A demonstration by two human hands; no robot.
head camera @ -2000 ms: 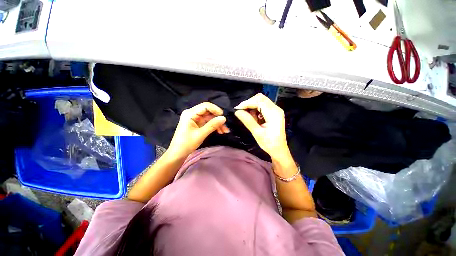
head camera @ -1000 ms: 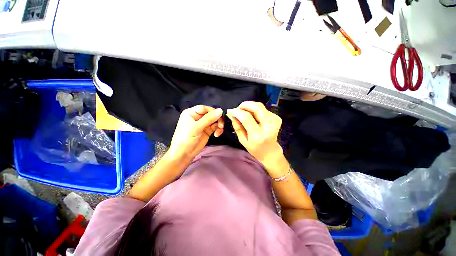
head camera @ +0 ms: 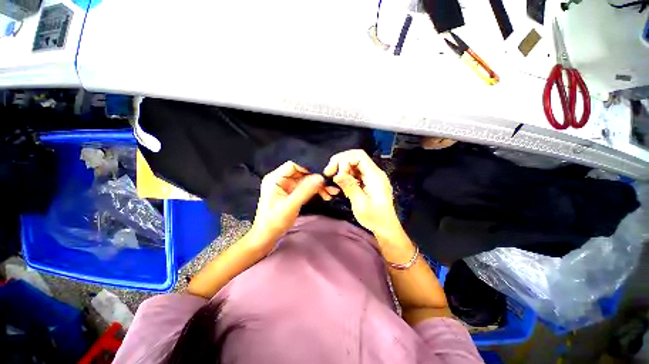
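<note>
A large black garment (head camera: pixel 206 146) lies over my lap and hangs below the table edge on both sides. My left hand (head camera: pixel 288 195) and my right hand (head camera: pixel 361 188) are close together over it, thumbs and fingers pinched. A small dark bit of the garment shows between the fingertips of both hands; any thread there is too fine to see. Orange-yellow thread snips (head camera: pixel 472 58) and red-handled scissors (head camera: pixel 566 96) lie on the white table.
The white table (head camera: pixel 249 57) has a ruler-marked front edge. Black fabric pieces (head camera: pixel 445 14) and a tan card (head camera: pixel 529 42) lie on it. Blue bins (head camera: pixel 171 245) stand on the floor at left and lower right. Clear plastic (head camera: pixel 562 277) is at right, yellow board (head camera: pixel 156 181) at left.
My hands were apart two seconds ago, then came together at the fingertips. They now pinch close together, slightly lower and with the right wrist turned. The view has shifted slightly.
</note>
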